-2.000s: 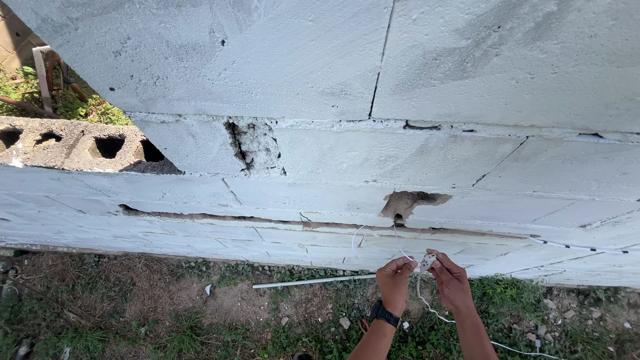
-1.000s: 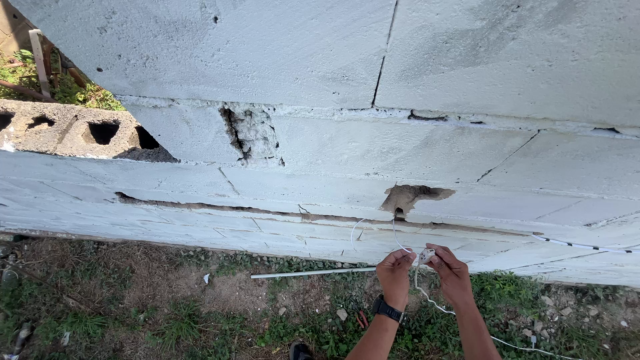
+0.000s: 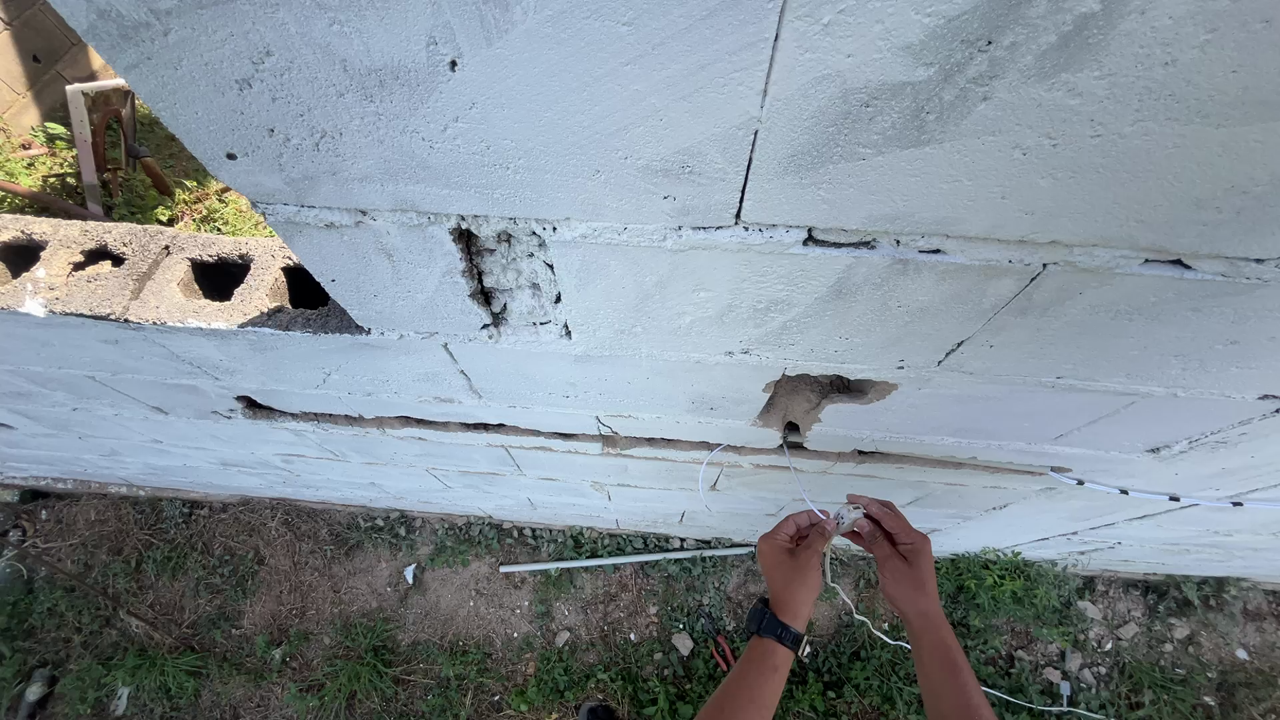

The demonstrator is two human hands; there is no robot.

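Observation:
In front of the white-painted block wall (image 3: 640,290), both hands meet at a small whitish electrical fitting (image 3: 848,518); its exact kind is too small to tell. My left hand (image 3: 793,560), with a black watch on the wrist, pinches a thin white wire (image 3: 803,487) at the fitting's left side. That wire comes down from a dark opening (image 3: 792,433) in a chipped hollow of the wall. My right hand (image 3: 897,555) grips the fitting from the right. A white cord (image 3: 868,622) hangs below the fitting and trails to the lower right.
A long groove (image 3: 500,430) runs along the wall. White cable with dark bands (image 3: 1150,494) leaves its right end. On the ground lie a white pipe (image 3: 625,559), red-handled pliers (image 3: 720,648) and stones (image 3: 683,643). Hollow concrete blocks (image 3: 150,270) are at the upper left.

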